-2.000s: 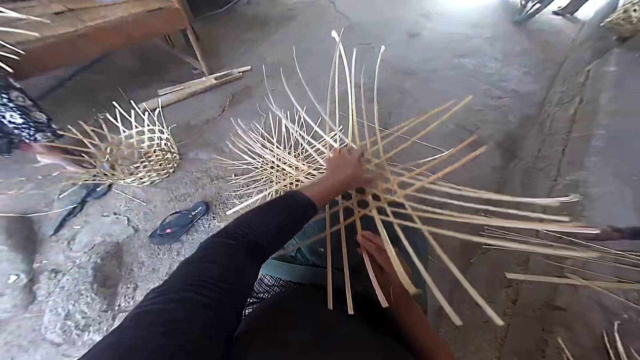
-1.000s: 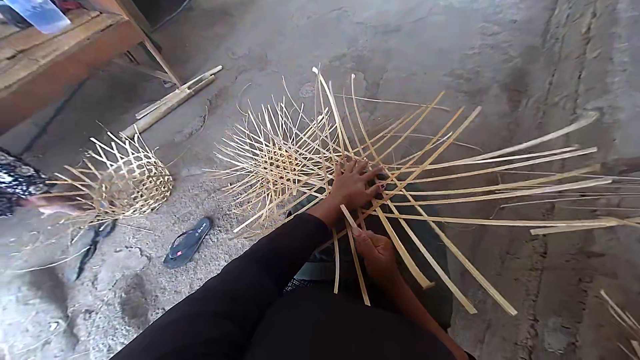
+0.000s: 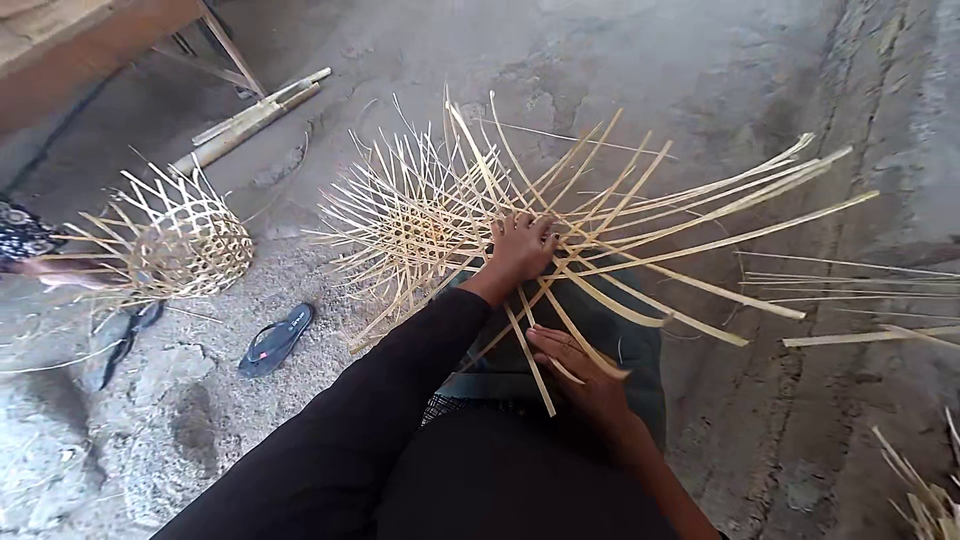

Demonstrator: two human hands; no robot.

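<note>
Across my lap lies an open weave of pale split-bamboo strips (image 3: 600,244), its long loose ends fanning out to all sides. My left hand (image 3: 523,244) presses down on the crossings with spread fingers. Lower down, near my knees, my right hand (image 3: 574,356) has its fingers among strip ends that point toward me; a short strip end lies across it, and whether the fingers grip it I cannot tell. Just left of my left hand, a second woven piece with hexagonal holes (image 3: 420,229) bristles with thin strips.
At the left, another person's hand (image 3: 71,270) is at a half-woven bamboo basket (image 3: 191,251). A dark flip-flop (image 3: 277,341) lies on the rough floor. Bamboo lengths (image 3: 255,124) lie by a wooden table (image 3: 97,56). Loose strips (image 3: 847,281) are on the floor at right.
My right hand has moved down, away from my left hand, and no longer holds up the strip end seen a second ago. My left hand remains on the weave.
</note>
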